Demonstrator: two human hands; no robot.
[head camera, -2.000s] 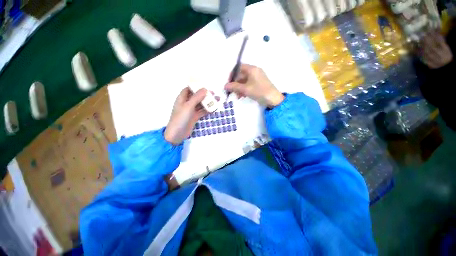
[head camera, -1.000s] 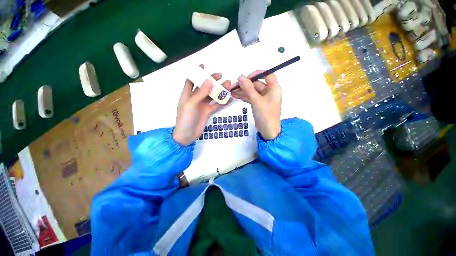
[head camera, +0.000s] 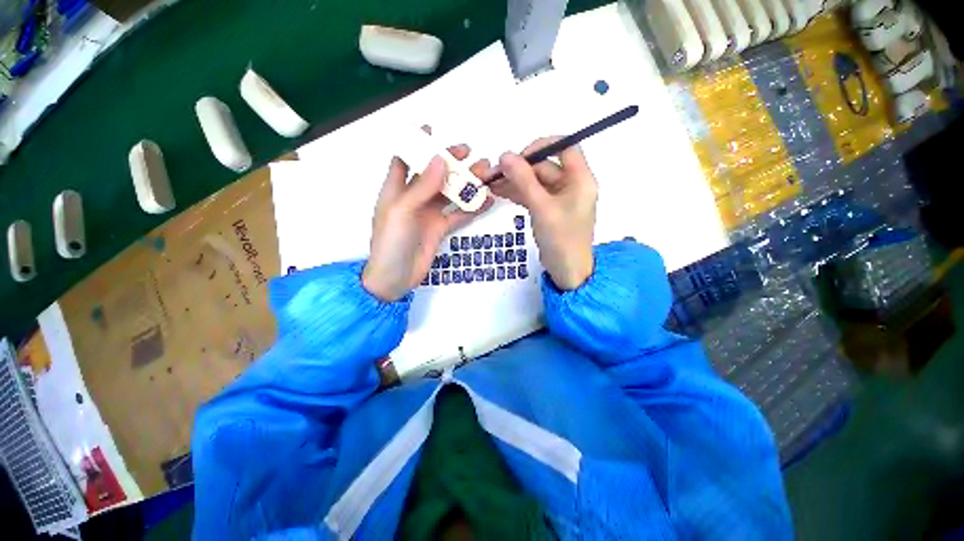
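My left hand (head camera: 405, 230) holds a cream-white housing (head camera: 455, 178) over the white paper. A small dark label (head camera: 468, 192) lies on the housing's near end. My right hand (head camera: 560, 217) grips a slim black pen-like tool (head camera: 581, 135). Its fine tip is at the labelled end of the housing; whether it touches is too small to tell. Below the hands lies a label sheet (head camera: 481, 259) with rows of small dark squares, the upper rows partly gone. My left fingers hide part of the housing.
Several housings (head camera: 222, 134) lie on the green belt (head camera: 307, 53). A grey metal arm (head camera: 532, 37) stands over the white paper (head camera: 349, 206). Cardboard (head camera: 180, 317) lies at left, spare label sheets (head camera: 37, 449) beyond it. Clear trays (head camera: 777, 328) and a row of housings (head camera: 729, 26) are at right.
The belt housings have shifted left. Since the earliest frame, the tool has tilted lower to the right and the housing's dark-labelled end has come into view. Both hands keep their hold.
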